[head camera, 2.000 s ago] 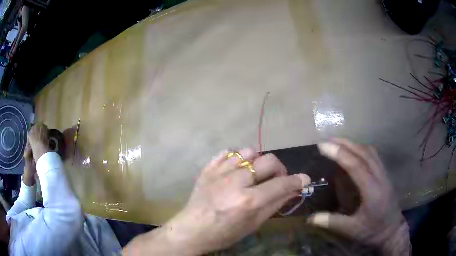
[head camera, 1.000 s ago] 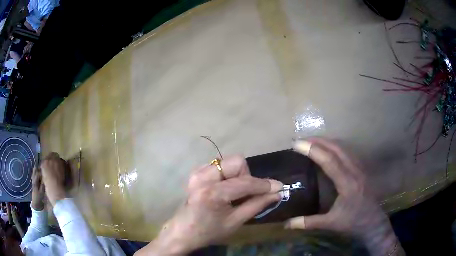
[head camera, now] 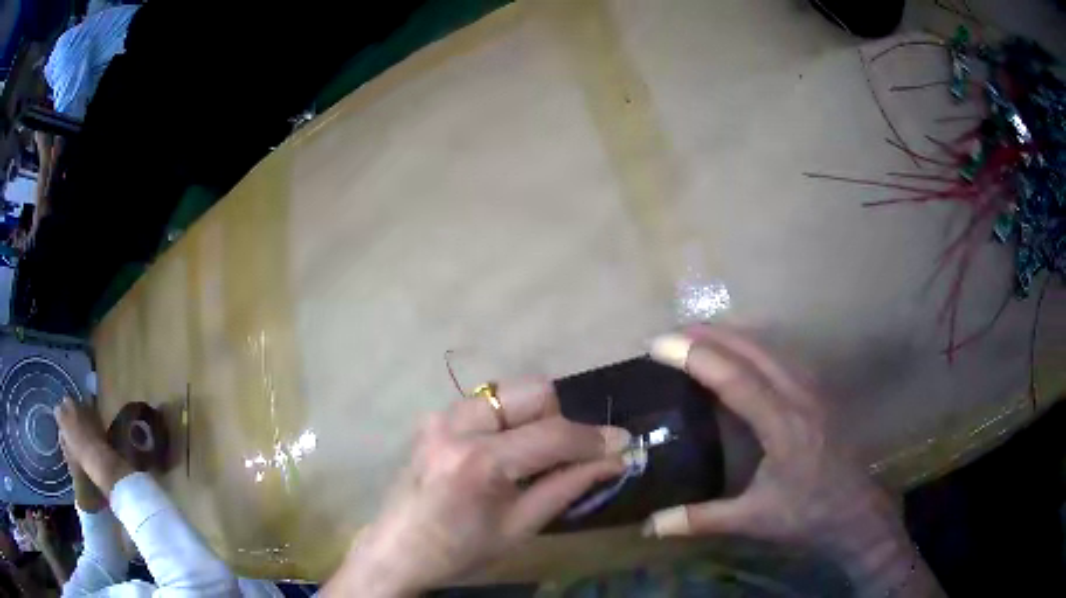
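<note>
A black housing (head camera: 669,403) lies on the tan tabletop near the front edge. My right hand (head camera: 777,438) grips its right end, with pale covers on the thumb and a fingertip. My left hand (head camera: 497,467), with a gold-coloured ring, pinches a small white connector plug (head camera: 636,450) above the housing. A small silvery part (head camera: 660,436) shows just beyond the fingertips. Pale leads (head camera: 602,496) curve below the plug. A thin red lead (head camera: 451,371) sticks out behind my left hand. The circuit board is not visible; my left fingers may hide it.
A pile of wired boards (head camera: 1035,175) with red wires fanning left lies at the right. A dark object (head camera: 865,14) is cut off at the top edge. At left are a co-worker's arms (head camera: 146,526), a round dark unit (head camera: 140,436) and a pale fan (head camera: 45,426).
The view has shifted, so the housing and both my hands appear further left. The red lead now shows shorter behind my left hand. The co-worker's hands have moved off the round dark unit.
</note>
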